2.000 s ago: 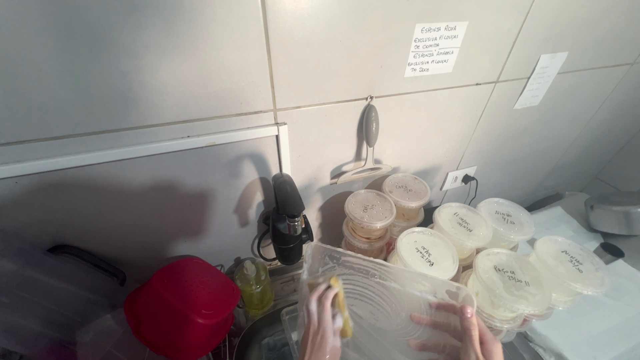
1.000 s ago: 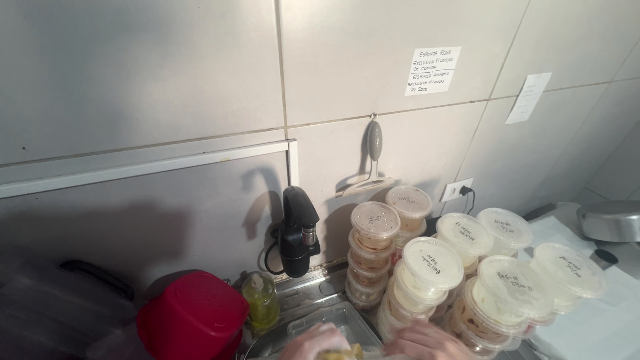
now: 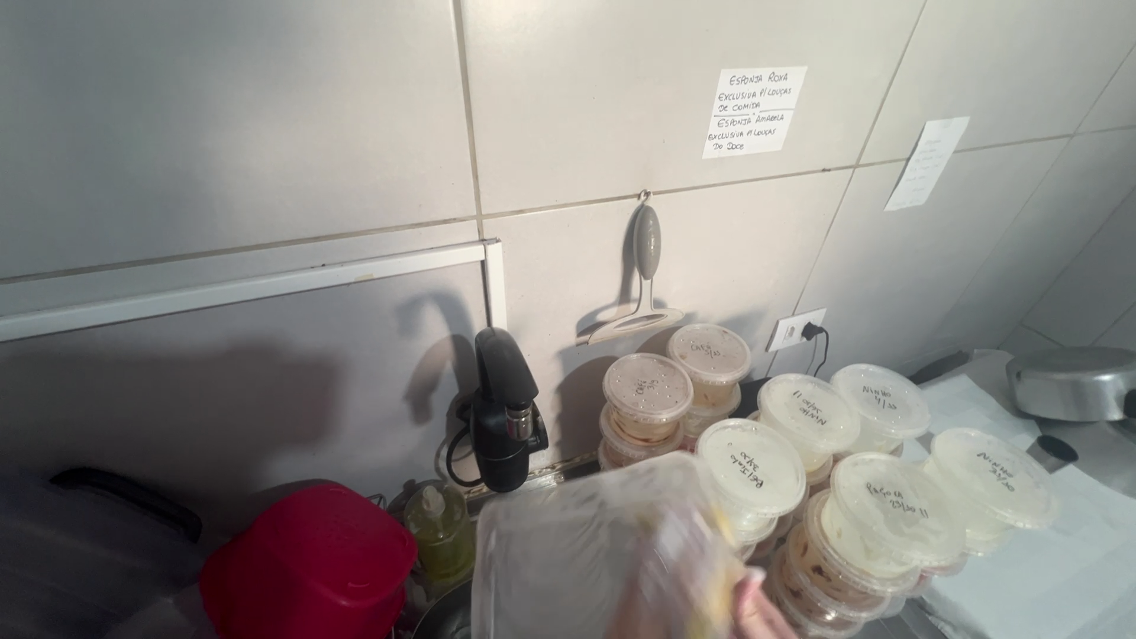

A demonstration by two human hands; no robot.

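A clear plastic container (image 3: 568, 541) is tilted up over the sink area at the bottom centre. Behind or inside its wall my left hand (image 3: 670, 577) is blurred, with a yellowish sponge (image 3: 717, 541) in its fingers. At the container's right edge is my right hand (image 3: 759, 612), its fingers partly in view and the rest cut off by the frame. The black faucet (image 3: 504, 408) stands just behind the container, and a bottle of yellow-green liquid soap (image 3: 439, 532) is to its left.
Several stacks of lidded plastic tubs (image 3: 896, 510) stand close on the right. A red plastic bowl (image 3: 311, 564) is at the left. A squeegee (image 3: 646, 257) hangs on the tiled wall, near a plugged outlet (image 3: 796, 330). A metal pot (image 3: 1074, 382) sits at far right.
The clear container, low at the bottom of the view a second ago, is raised and tilted up again. Both hands have come up with it.
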